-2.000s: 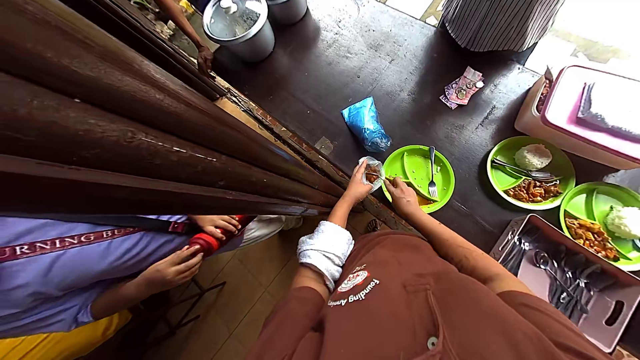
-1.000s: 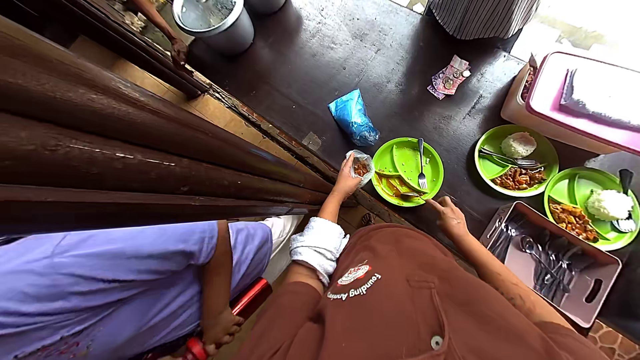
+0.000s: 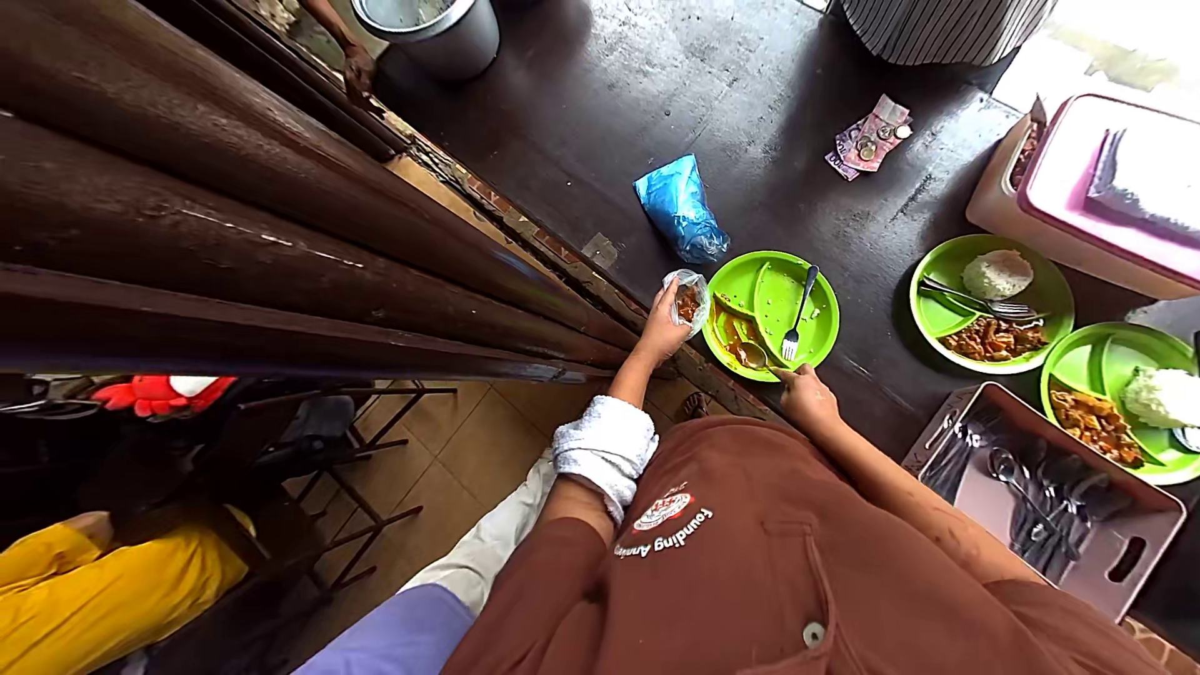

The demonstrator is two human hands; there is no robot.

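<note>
My left hand (image 3: pixel 664 330) holds a clear plastic bag (image 3: pixel 689 302) with reddish-brown food in it, beside the left rim of a green divided plate (image 3: pixel 825 309). My right hand (image 3: pixel 808 397) grips the handle of a spoon (image 3: pixel 752 354), whose bowl lies in the sauce in the plate's lower left compartment. A fork (image 3: pixel 799 314) rests on the same plate, tines toward me, among a few food scraps. Just above the bag and plate lies a blue plastic bag (image 3: pixel 682 208) on the dark table.
Right of my plate stand two green plates (image 3: pixel 1057 328) (image 3: pixel 1059 380) with rice and meat, and a cutlery tray (image 3: pixel 1148 525). Banknotes with coins (image 3: pixel 872 139), a lidded container (image 3: pixel 994 187) and a grey pot (image 3: pixel 450 42) stand farther off. Another person's hand (image 3: pixel 359 70) is near the pot.
The purple-clothed person at the left has mostly left the view. My right hand stays at the plate's lower edge, and the spoon's bowl now shows plainly in the sauce.
</note>
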